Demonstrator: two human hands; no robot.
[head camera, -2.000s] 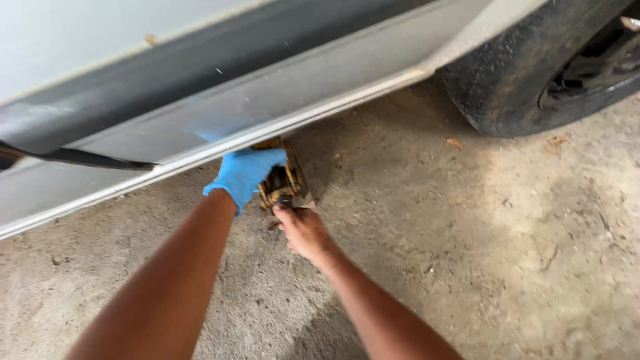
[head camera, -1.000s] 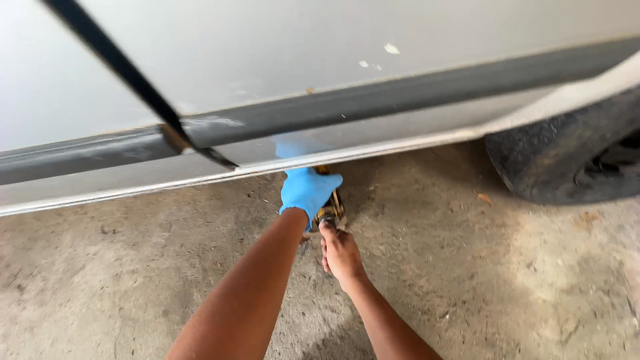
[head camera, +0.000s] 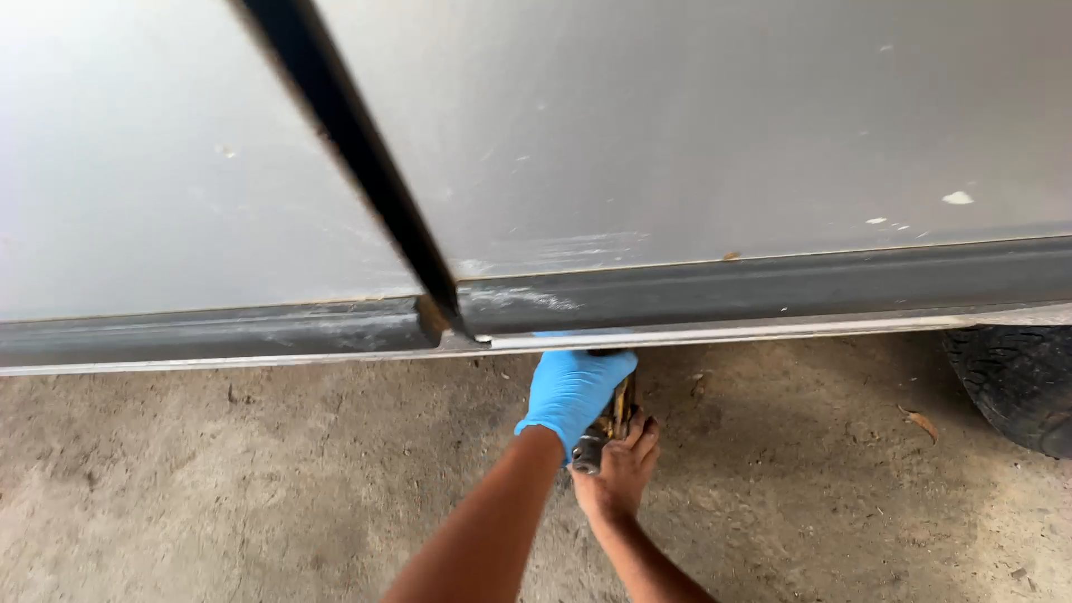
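Note:
Under the sill of a silver car (head camera: 712, 151), a yellow metal jack (head camera: 620, 409) stands partly hidden on the concrete. My left hand (head camera: 574, 392), in a blue glove, is on the jack's upper part, its fingertips out of sight below the sill edge. Bare, my right hand (head camera: 621, 469) lies against the jack's near right side with its fingers along the frame. A round metal end fitting (head camera: 589, 452) of the jack shows between my wrists. How firmly either hand grips cannot be seen.
The car's light sill edge (head camera: 754, 337) runs just above my hands, with grey trim (head camera: 712, 289) over it. A black tyre (head camera: 1022, 385) rests on the concrete floor (head camera: 293, 469) at the right. A dry leaf (head camera: 921, 423) lies near the tyre.
The view has shifted, showing more of the car's side. My right hand has moved from the jack's near end to its right side, with its fingers now extended. My left hand stays at the jack's upper part.

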